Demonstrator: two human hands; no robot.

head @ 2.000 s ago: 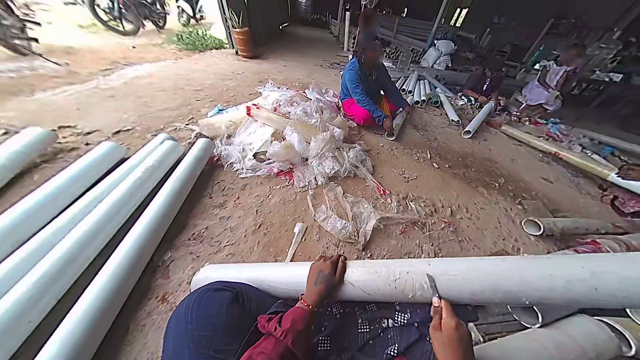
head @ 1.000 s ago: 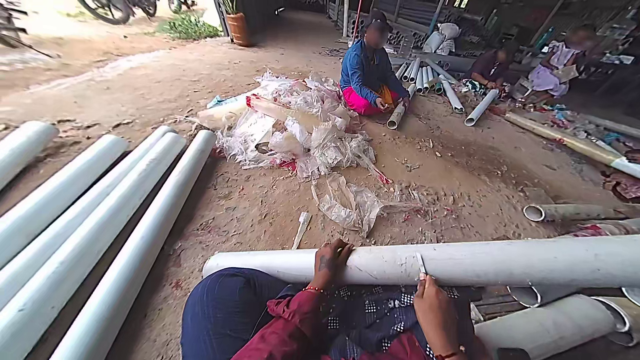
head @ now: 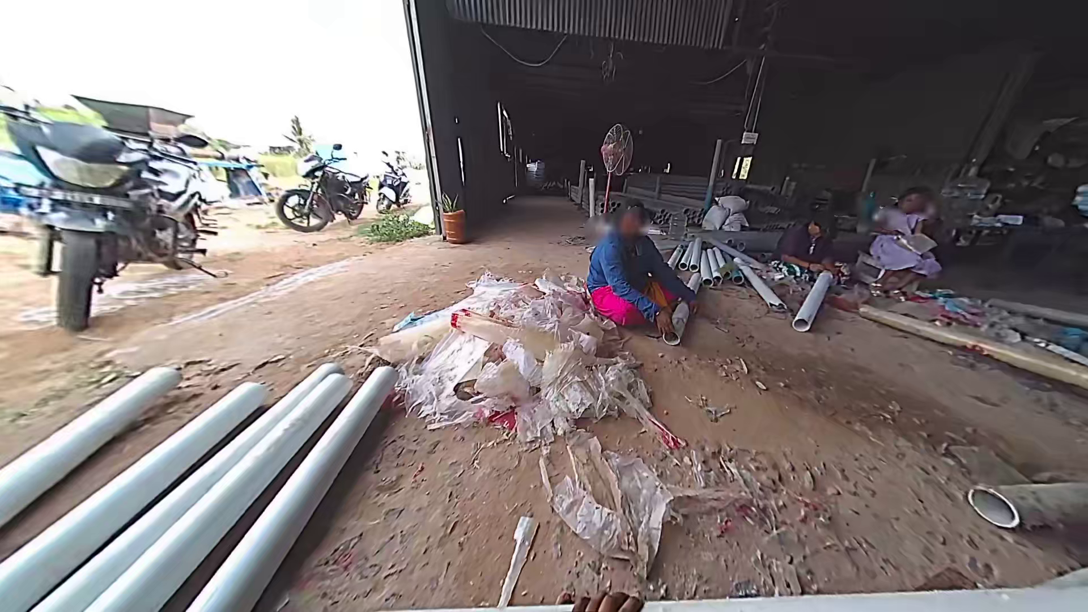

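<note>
Only the fingers of my left hand (head: 608, 603) show at the bottom edge, curled over the far side of a white plastic pipe (head: 816, 604). Just a thin strip of this pipe is in view. My right hand is out of the picture, and the knife seen earlier is not visible. Beyond my left hand, a narrow pale strip (head: 517, 557) lies on the dirt. Torn clear plastic film (head: 612, 501) is spread a little farther off, with a large heap of plastic wrapping (head: 518, 357) behind it.
Several white pipes (head: 289, 501) lie side by side at left. A grey pipe (head: 1033, 504) points in from the right. A person in blue (head: 625, 268) sits on the ground holding a pipe; two others sit farther back. Motorcycles (head: 319, 191) stand at upper left.
The view has tilted up strongly, so most of the pipe, my lap and my right hand with the blade have left the picture. The seated person in blue now leans over their pipe.
</note>
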